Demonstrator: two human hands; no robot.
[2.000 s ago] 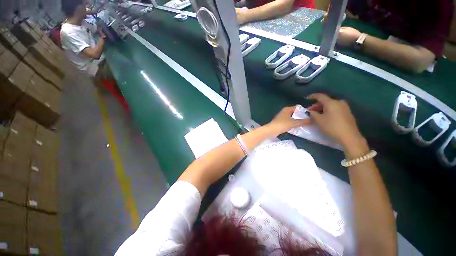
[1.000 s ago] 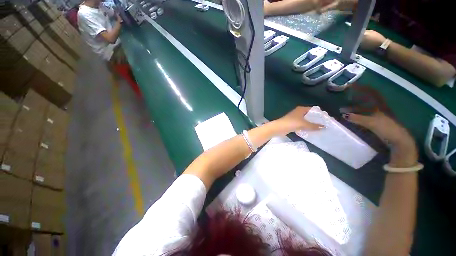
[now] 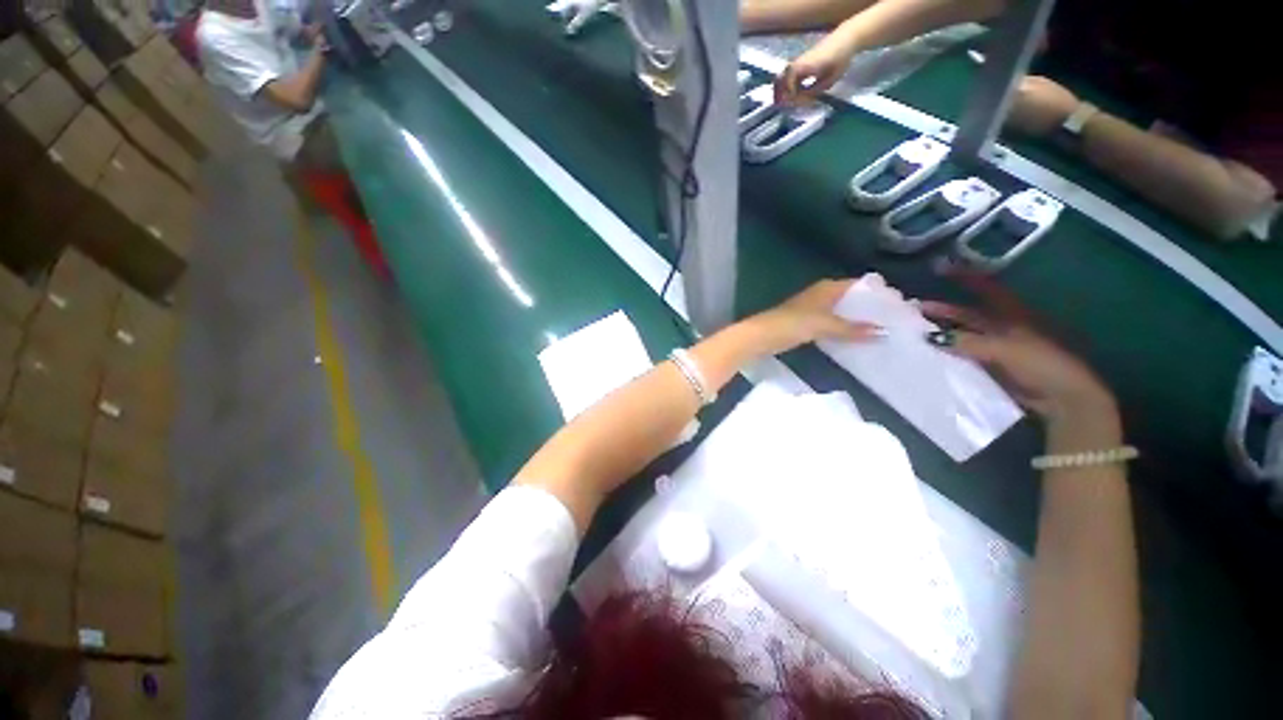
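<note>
My left hand (image 3: 830, 317) holds a white sticker strip (image 3: 922, 373) by its far left end, thumb on top. The strip has a scalloped far edge and slants down to the right. My right hand (image 3: 1006, 352) is blurred beside the strip's far right side, its fingertips at the strip's edge; whether they hold a small sticker cannot be told. A stack of white label sheets (image 3: 830, 506) lies fanned nearer to me. A small round white cap (image 3: 685, 540) lies on the near left part of the sheets.
White plastic housings (image 3: 940, 215) stand in a row on the green belt beyond, one more at the far right (image 3: 1259, 408). A grey post (image 3: 708, 183) rises left of my hands. A white paper (image 3: 595, 366) lies left. Co-workers' arms (image 3: 872, 42) reach in opposite. Cartons (image 3: 85, 422) stand left.
Since two seconds ago the strip has turned from edge-on to lying flat in view, and my right hand has parted from my left. A co-worker's hand has come down to the housings behind the post.
</note>
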